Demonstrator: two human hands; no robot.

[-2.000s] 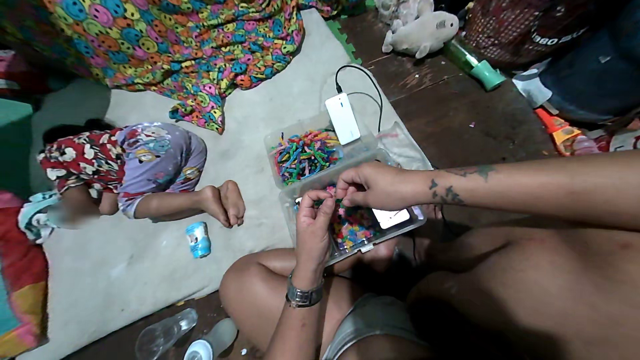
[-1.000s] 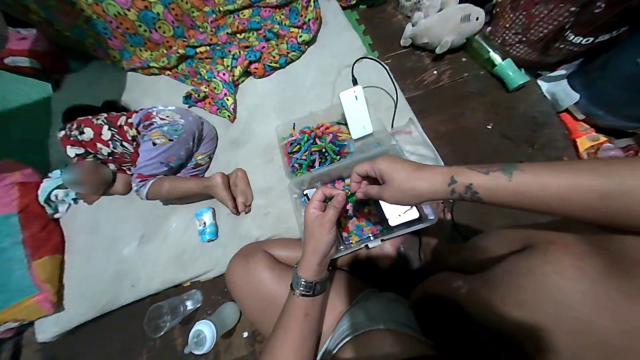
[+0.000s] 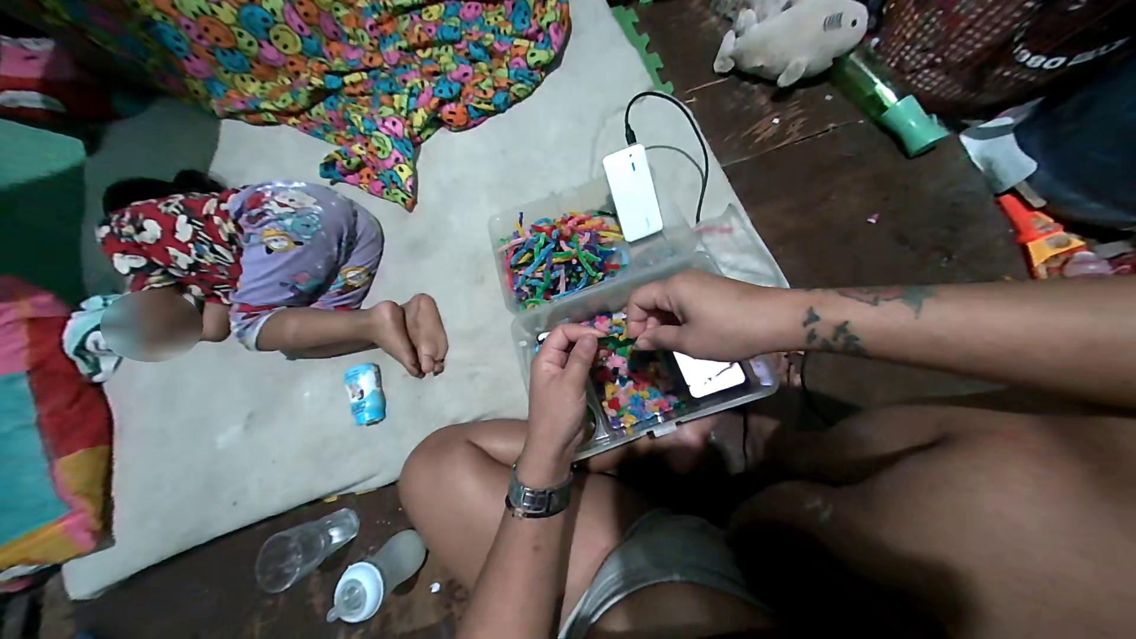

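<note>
Over an open clear plastic box (image 3: 524,373), my left hand (image 3: 564,373) pinches one end of a small dark green piece (image 3: 616,342), perhaps a pipe cleaner. At its other end are the closed fingertips of my right hand (image 3: 688,315). Under the hands, a compartment holds small colourful pieces (image 3: 635,399). The box's other half holds a heap of short multicoloured pipe cleaners (image 3: 564,257). A white power bank (image 3: 633,193) with a black cable lies on that half's edge. A device with a bright white screen (image 3: 710,374) rests in the near half, partly under my right hand.
A person (image 3: 266,257) lies curled on the pale mat (image 3: 479,133) at left, near a blue packet (image 3: 365,394). A smiley-print cloth (image 3: 373,71) lies beyond. Baby bottles (image 3: 359,590) are on the wooden floor, with a plush toy (image 3: 794,40) and green bottle (image 3: 887,102) at upper right.
Both hands stay together over the box, fingertips close to each other, with only small finger movements. The view has shifted slightly.
</note>
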